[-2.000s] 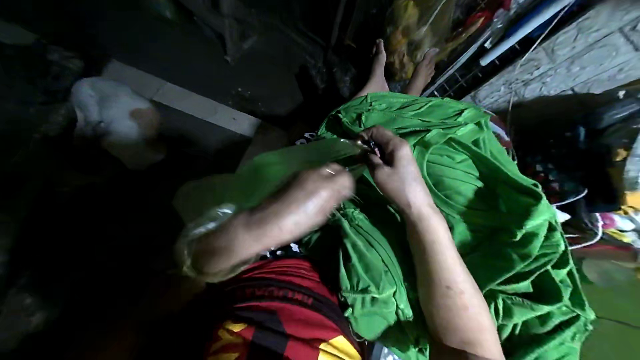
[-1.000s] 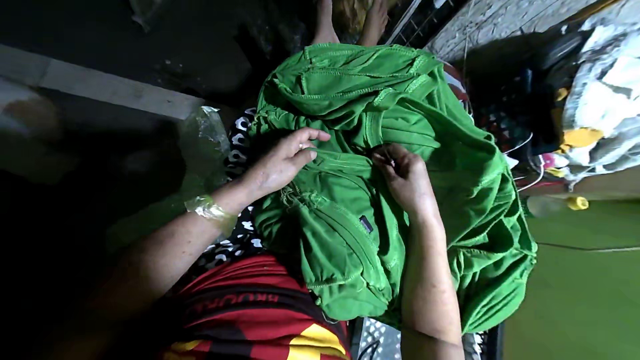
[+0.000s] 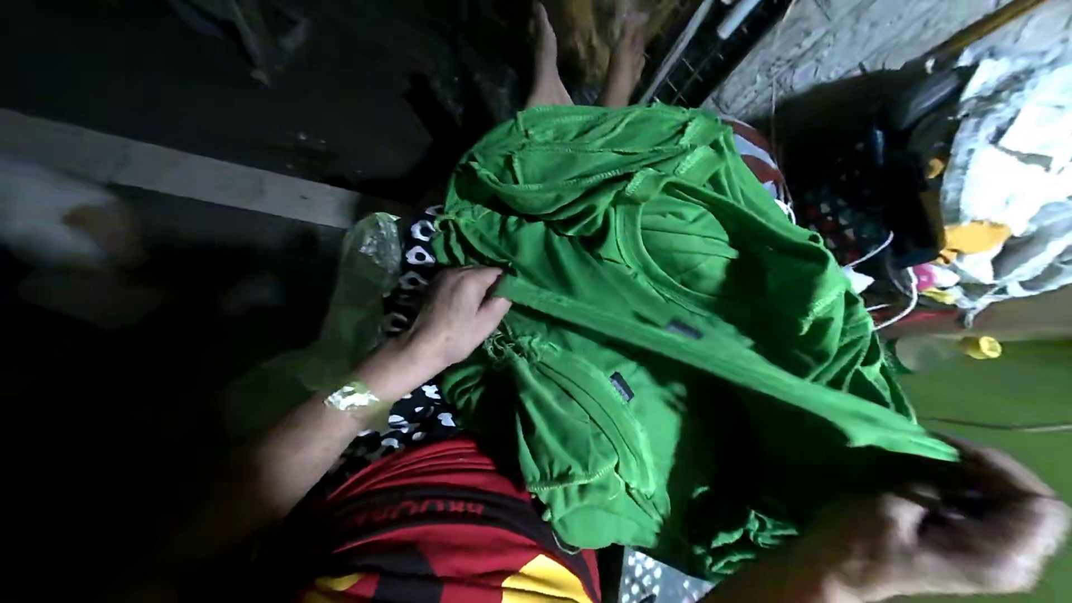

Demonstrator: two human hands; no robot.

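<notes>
A heap of green fabric garments with stitched seams and small dark labels lies over my lap. My left hand pinches one end of a green fabric edge near the heap's left side. That edge runs taut down to the right, to my right hand, which grips the other end and is blurred. Something dark shows between the fingers of my right hand; I cannot tell what it is. A clear plastic bag hangs around my left forearm, beside a patterned black-and-white cloth.
Bare feet show beyond the heap, beside a dark wire rack. At the right are a whitish plastic sack, white cords and a green surface with a yellow cap. A pale strip crosses the dark floor.
My right hand has moved from the middle of the heap to the lower right, drawing a fabric edge taut. My left hand, earlier with fingers apart, has closed on the fabric.
</notes>
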